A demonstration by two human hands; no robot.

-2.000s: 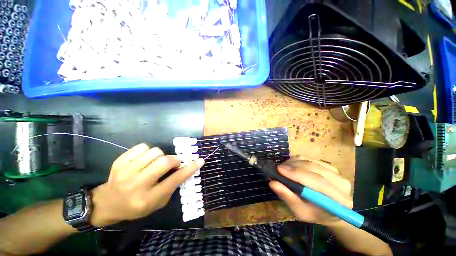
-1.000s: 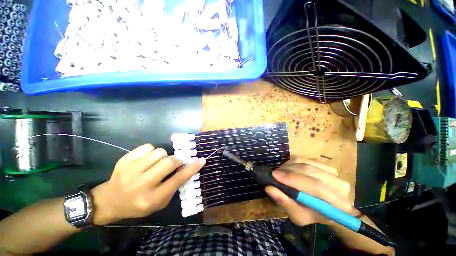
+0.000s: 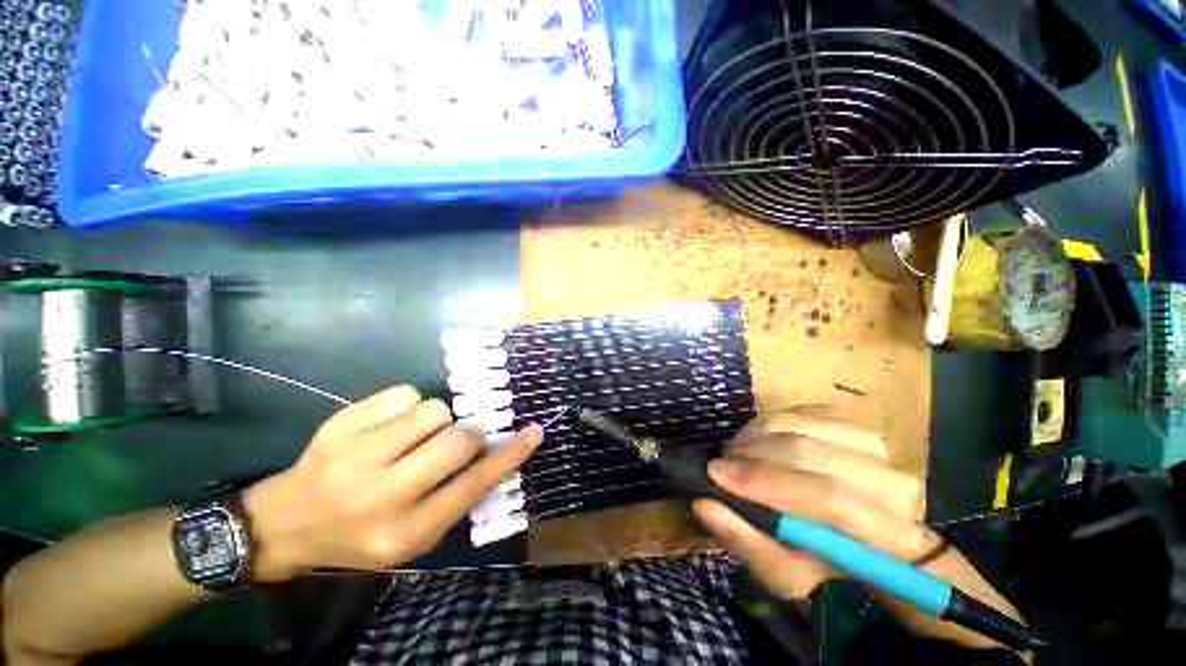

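The black PCB panel point(image 3: 637, 358) lies on the tan work board point(image 3: 832, 364). A row of white components point(image 3: 479, 367) lines its left edge, with thin leads over the strips. My left hand point(image 3: 397, 475) holds the solder wire point(image 3: 241, 366) between its fingertips; the wire's end points at the panel's left part and covers some components. My right hand point(image 3: 813, 501) grips the soldering iron point(image 3: 865, 562), blue-handled with a black grip. The iron's tip is beside the wire's end over the panel; whether they touch is too small to tell.
The solder reel point(image 3: 81, 354) stands at the left. A blue plastic bin point(image 3: 377, 186) heaped with white parts is at the upper left. The fume extractor fan point(image 3: 832, 143) stands behind the board. A yellowish tin point(image 3: 1008, 293) with a pale stick point(image 3: 946, 280) is at the right.
The iron tip and the wire's end have moved down the panel, towards me. Bin, fan, panel and board sit slightly higher in view. Both hands keep their grips.
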